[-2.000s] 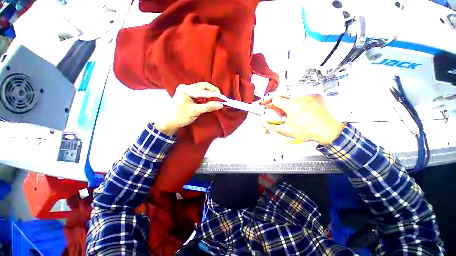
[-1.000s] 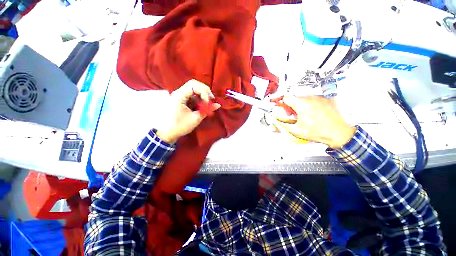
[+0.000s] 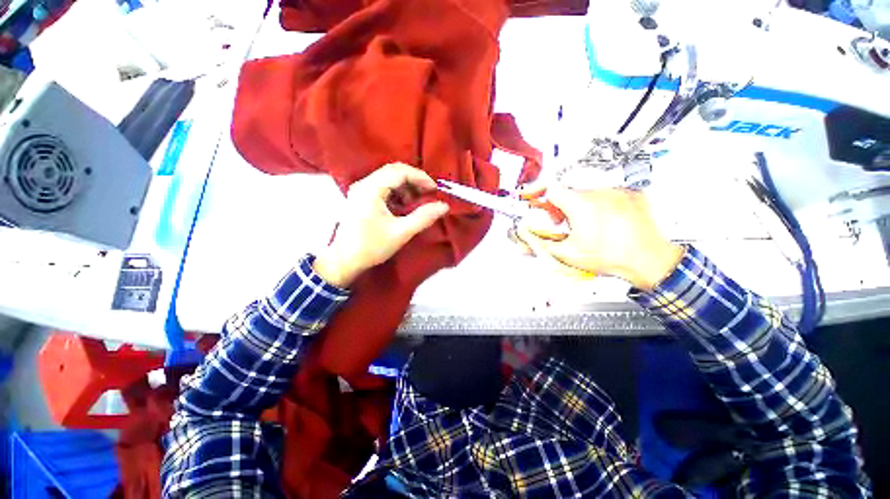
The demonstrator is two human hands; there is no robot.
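Note:
My right hand [image 3: 600, 229] holds scissors [image 3: 478, 197], with red and yellow-orange handle loops in the fingers and the blades pointing left. The blade tips are at the fingertips of my left hand [image 3: 385, 219]. My left hand is curled with thumb and forefinger near each other. A little dark red material shows inside its curl, too small to tell its shape. The rust-red garment piece [image 3: 381, 97] lies bunched on the white table behind and beneath my left hand and hangs over the front edge.
The white JACK sewing machine [image 3: 683, 88] stands at the right, its needle area behind my right hand. A dark blue cord [image 3: 795, 234] loops at the table's right. A grey box with a round vent [image 3: 68, 166] is at left. A measuring scale [image 3: 527, 322] runs along the front edge.
Two seconds ago the blades lay between the left fingertips; one second ago they were apart from that hand. Now the tips are at the left fingertips again. The garment has barely moved.

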